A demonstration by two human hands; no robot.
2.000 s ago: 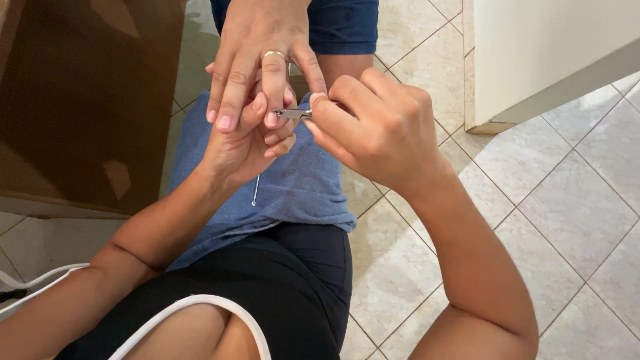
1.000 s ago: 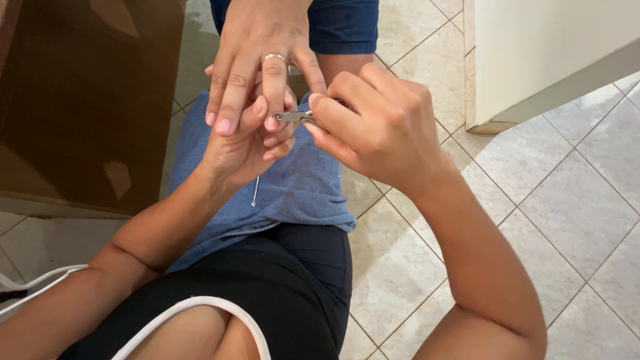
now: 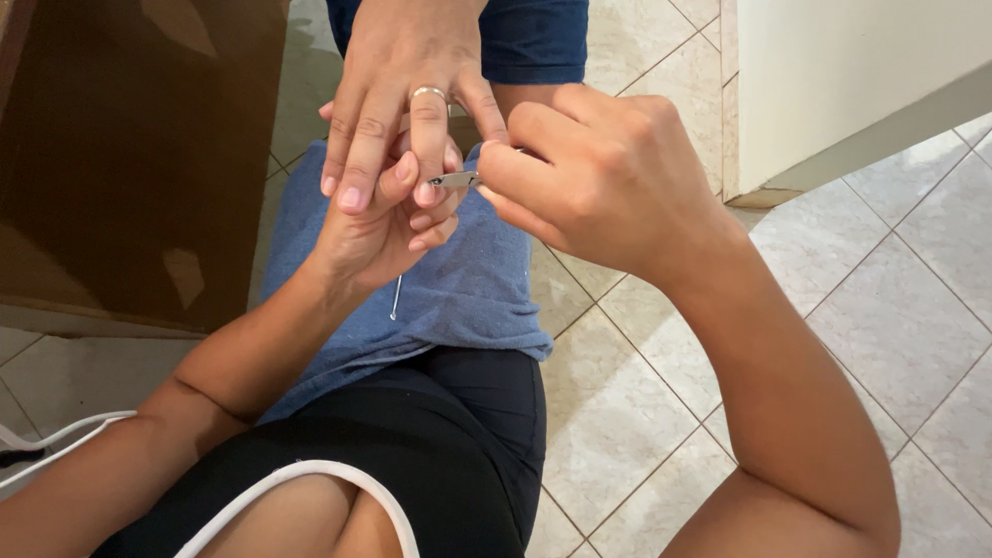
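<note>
My left hand (image 3: pixel 380 232) is closed around the ring finger of another person's hand (image 3: pixel 411 58), which reaches in from the top, palm down, with a gold-coloured ring (image 3: pixel 428 91) on that finger. Metal cuticle nippers (image 3: pixel 459 179) are in my right hand (image 3: pixel 589 174); their jaws touch the nail edge of the ringed finger, and their handles are mostly hidden in my palm. Beneath my left hand a thin metal manicure tool (image 3: pixel 397 298) lies on a blue towel (image 3: pixel 480 287) across my lap, its upper end hidden.
A dark brown wooden surface (image 3: pixel 132 155) is at the left. A white panel (image 3: pixel 837 85) with a lower corner stands at the upper right, over light floor tiles (image 3: pixel 907 287). The other person's knees in dark blue shorts (image 3: pixel 535 43) are at the top. A white cord-like loop (image 3: pixel 70 434) is at lower left.
</note>
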